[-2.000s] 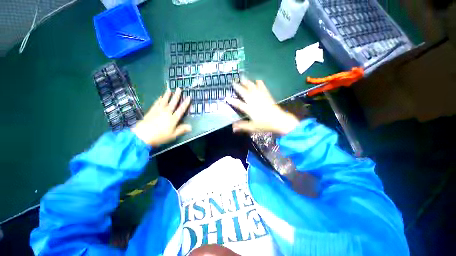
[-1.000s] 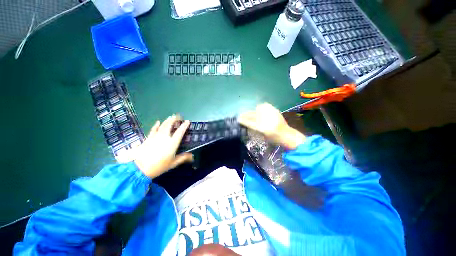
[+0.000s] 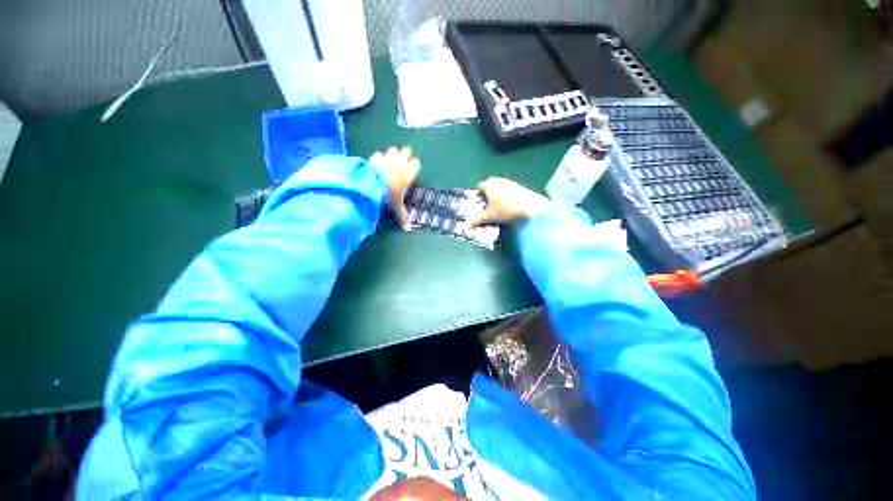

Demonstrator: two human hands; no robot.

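Part strips (image 3: 446, 211) with rows of small black frames lie between my two hands on the green bench. My left hand (image 3: 398, 181) is at their left end, thumb and fingers around it. My right hand (image 3: 501, 203) is at their right end, with its fingers over the strips. A pale, shiny edge of the strips shows below my right hand. Another pile of part strips (image 3: 251, 207) lies on the left, mostly hidden behind my left sleeve.
A blue bin (image 3: 302, 143) and a white housing (image 3: 315, 59) stand behind my left arm. A black tray (image 3: 538, 110), a white bottle (image 3: 580, 166) and a bagged sheet stack (image 3: 676, 176) are to the right. Orange-handled cutters (image 3: 675, 283) lie at the bench edge.
Both hands have moved from the front edge farther onto the bench and now hold strips there. The view has tilted up, showing more of the black tray and white housing.
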